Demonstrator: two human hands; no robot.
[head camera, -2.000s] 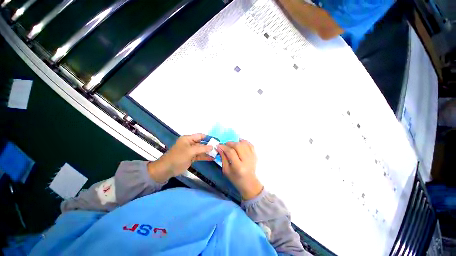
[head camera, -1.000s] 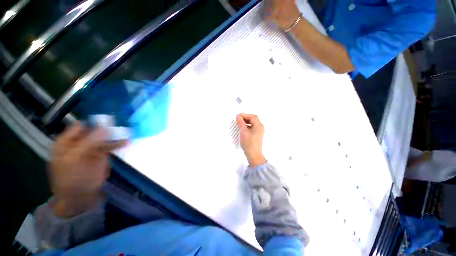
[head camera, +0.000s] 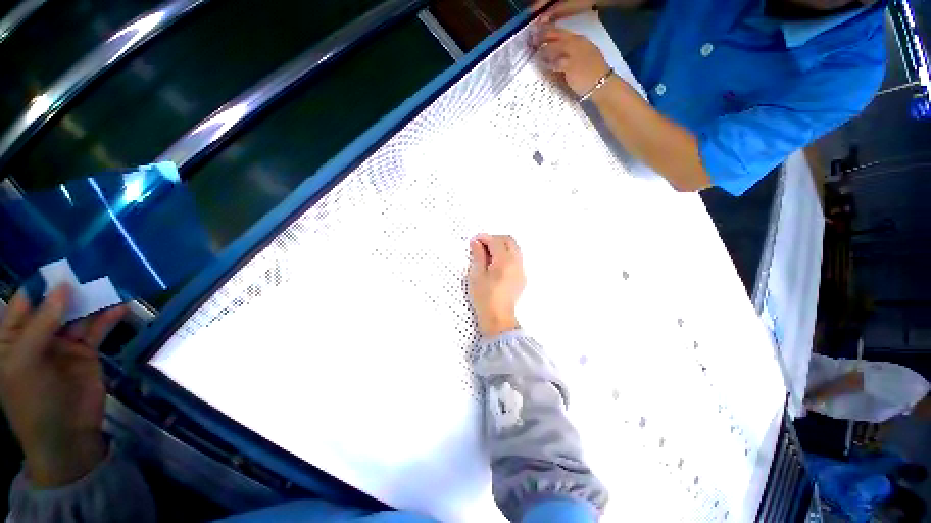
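A large white dotted reflector sheet (head camera: 337, 378) with small dark squares lies in front of me. My left hand (head camera: 56, 373) is at the left edge, off the sheet, holding a glossy translucent blue film (head camera: 112, 230) with white backing card (head camera: 84, 294) on it. The film hangs over the rollers. My right hand (head camera: 495, 276) is over the middle of the sheet with its fingertips pinched together at the surface. Anything between those fingertips is too small to make out.
A person in blue (head camera: 766, 82) stands across the sheet with hands at its far corner. Steel rollers (head camera: 235, 112) are at the upper left. Blue padding (head camera: 296, 199) edges the sheet. Another person's sleeve (head camera: 883, 390) shows at the right.
My hands have parted. My left hand moved left, off the sheet, with the blue film and card. My right hand moved out to the middle of the sheet. The other person's hands moved to the far corner.
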